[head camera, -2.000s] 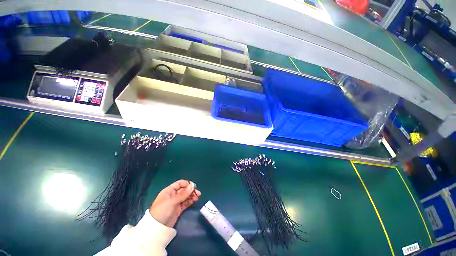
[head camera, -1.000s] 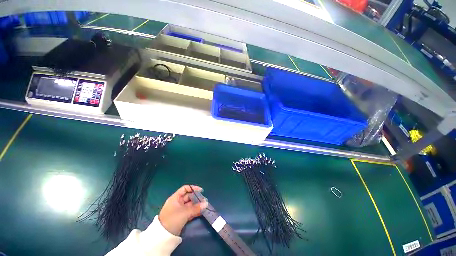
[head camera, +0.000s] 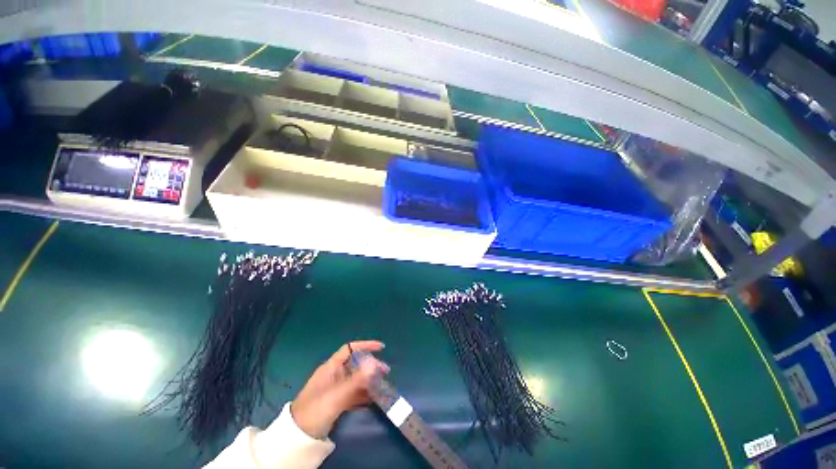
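My left hand, bare with a pale sleeve, pinches the upper end of a steel ruler at the lower middle. A short dark wire end shows at the fingertips; the rest of that wire cannot be made out. The ruler has a white label and slants down to the bottom edge. The left bundle of black wire leads lies left of the hand, its silvery tips toward the tray. The smaller right bundle lies right of the ruler. My right hand is not in view.
A cream tray stands behind the work with a small blue bin on it. A large blue tote stands to its right. A digital scale is at the left. A white loop lies at the right. A metal frame crosses above.
The ruler has turned from a bright to a darker, marked look and its upper end has come into my left fingers. My left hand has moved slightly right and down.
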